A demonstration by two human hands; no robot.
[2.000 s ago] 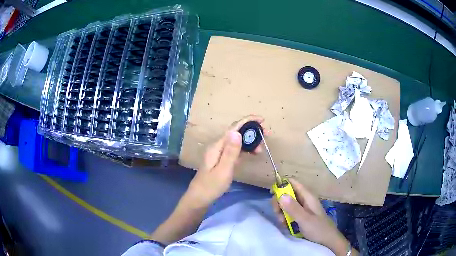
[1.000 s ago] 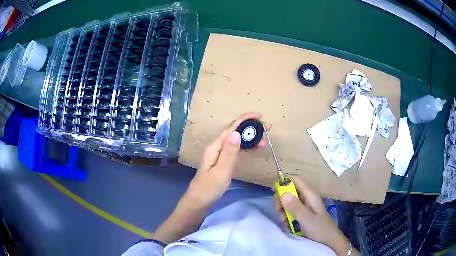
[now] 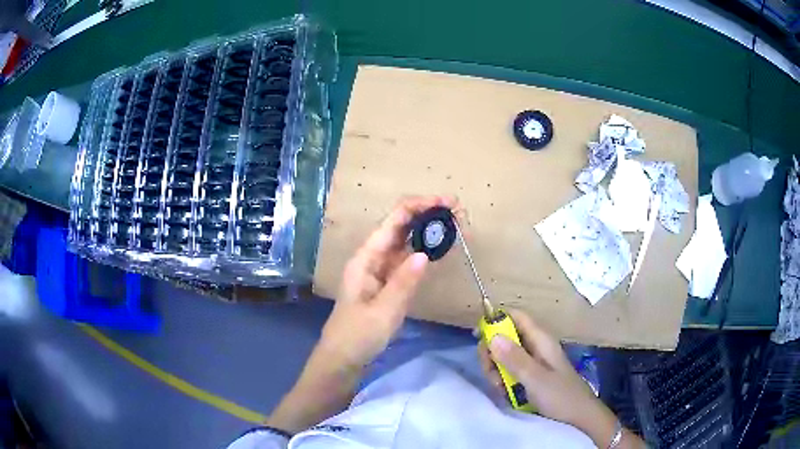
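My left hand [image 3: 377, 276] holds a black wheel with a pale hub [image 3: 433, 233] between thumb and fingers, above the near part of the tan board [image 3: 421, 131]. The hub side is turned up towards me. My right hand [image 3: 535, 364] grips the yellow and black handle of a tool [image 3: 503, 346]. Its thin metal shaft points up and left, with the tip at the wheel's right edge. Whether the tip touches the tyre I cannot tell. A second black wheel [image 3: 532, 130] lies flat on the board's far side.
Clear blister trays of black wheels [image 3: 189, 158] stand left of the board. A smudged white wipe [image 3: 586, 245] and crumpled wipes [image 3: 618, 145] lie on its right. Beyond are another white wipe [image 3: 704, 250] and a squeeze bottle [image 3: 741, 178]. A white tub [image 3: 58, 117] is far left.
The held wheel has tilted and turned in my left hand, and its thumb has moved to the wheel's near edge. The tool has stayed beside the wheel. The whole view has shifted slightly.
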